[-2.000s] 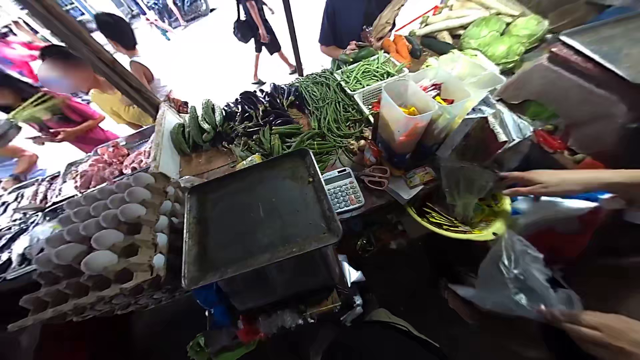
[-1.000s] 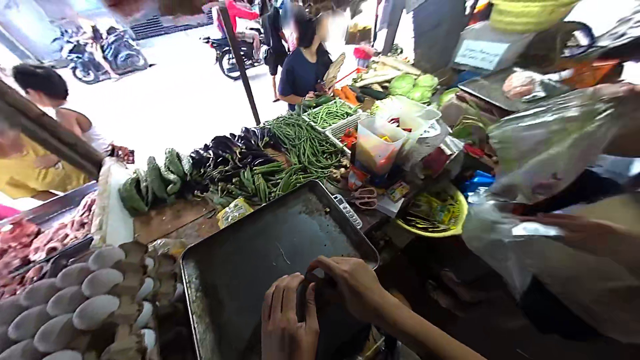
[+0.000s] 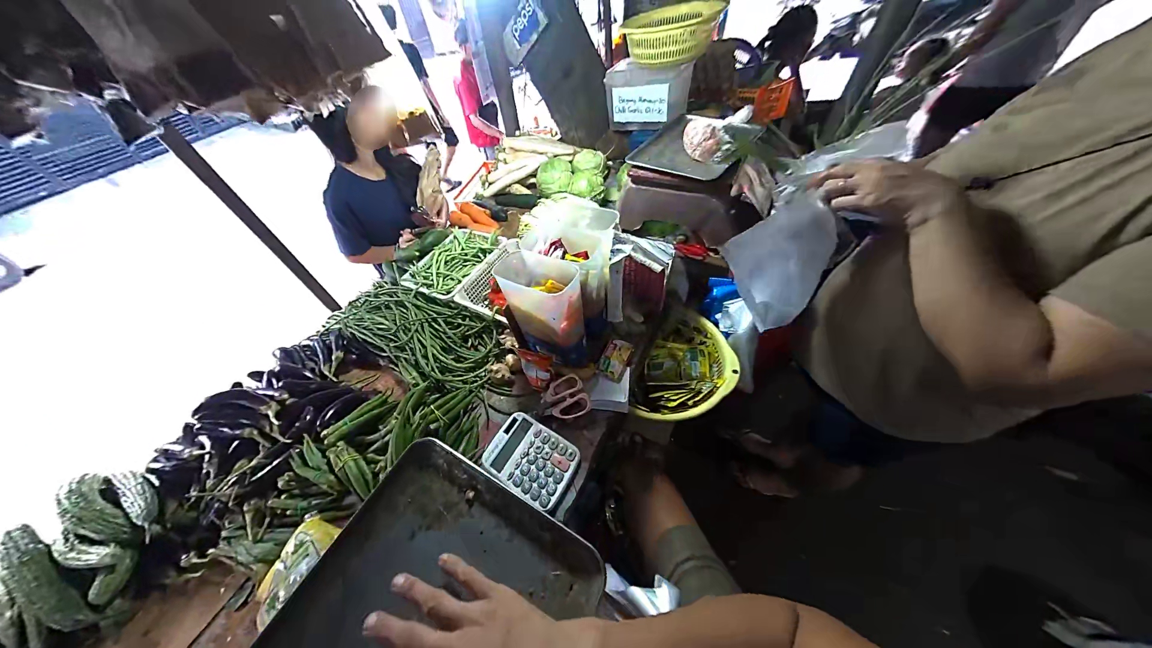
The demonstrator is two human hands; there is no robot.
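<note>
My right hand (image 3: 463, 607), fingers spread, is over the lower part of a dark, worn metal tray (image 3: 423, 531); whether it touches the tray is unclear. My left hand is not in view. Beside the tray's upper right edge lies a white calculator (image 3: 531, 461), with pink-handled scissors (image 3: 566, 397) just beyond it. Okra (image 3: 351, 463), eggplants (image 3: 261, 409) and long green beans (image 3: 414, 328) are heaped past the tray. A yellow basket (image 3: 731, 369) of small packets stands to the right. Clear plastic containers (image 3: 540, 301) hold colourful packets.
On the right a co-worker's hand (image 3: 868, 189) holds a plastic bag (image 3: 783, 256). A person in dark blue (image 3: 364, 202) stands across the stall. A slanted pole (image 3: 247, 216) rises at left. A bare limb (image 3: 666, 513), owner unclear, extends beside the counter. Bitter melons (image 3: 45, 576) lie lower left.
A second ago both my hands were together over the tray; now only the right is visible, fingers spread. The view has swung right. The co-worker's bag appears farther up beside the scale.
</note>
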